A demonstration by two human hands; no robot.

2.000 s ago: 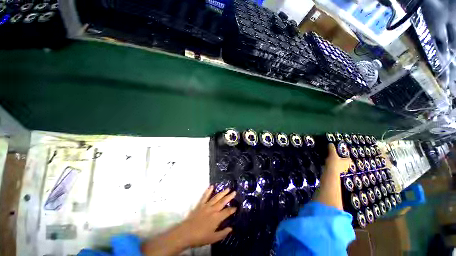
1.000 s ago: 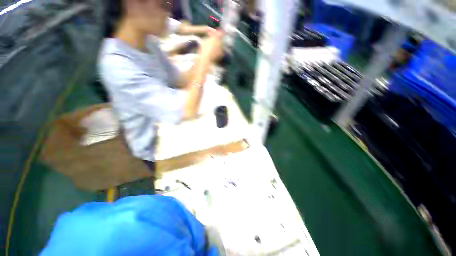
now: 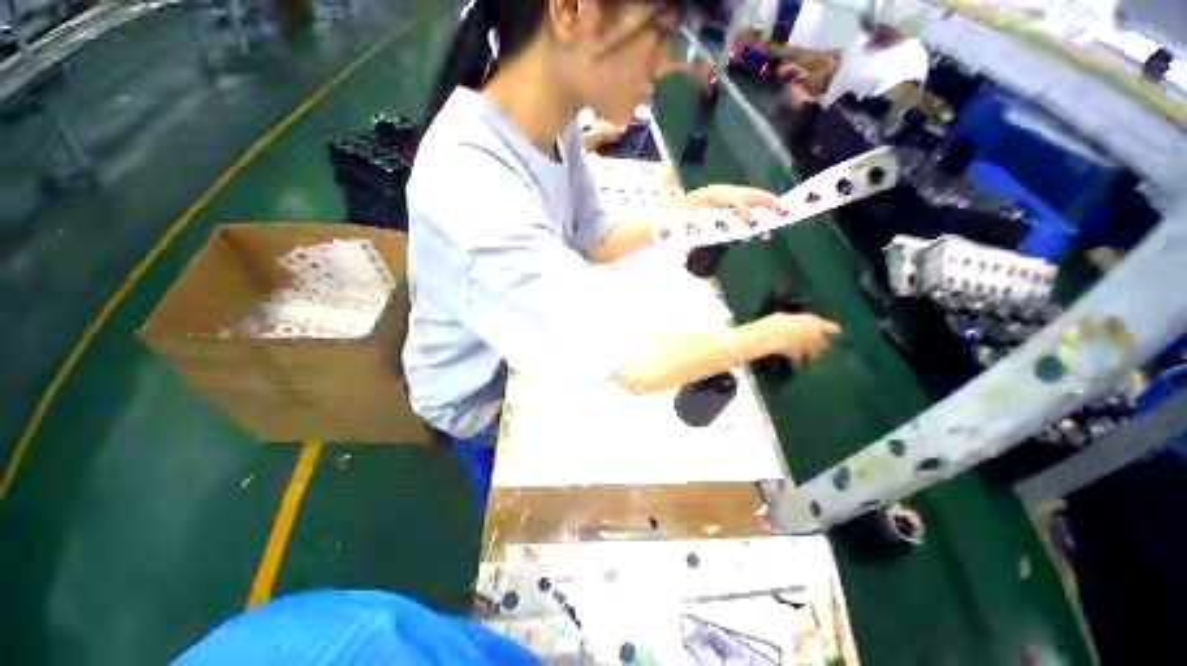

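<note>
Neither of my hands is in view. Only a blue sleeve (image 3: 358, 631) of mine shows at the bottom edge. Nearest in front of me is the white worktop (image 3: 768, 572), marked with dark dots and a drawn rectangle. A black cylindrical unit (image 3: 885, 527) with a silver ring lies on its side on the green belt (image 3: 937, 586), behind the foot of the frame post. Another black unit (image 3: 704, 399) is on the neighbour's white worktop.
A neighbouring person in a grey shirt (image 3: 501, 247) holds a white dotted strip (image 3: 833, 186) and reaches one hand over the belt. A cardboard box (image 3: 273, 377) with white sheets stands on the floor. The dotted white post (image 3: 963, 423) leans across the right.
The view has swung from the trays and my two hands to the neighbour, then further up. My hands have left the picture. The neighbour now holds up a dotted strip; the belt unit has come into view.
</note>
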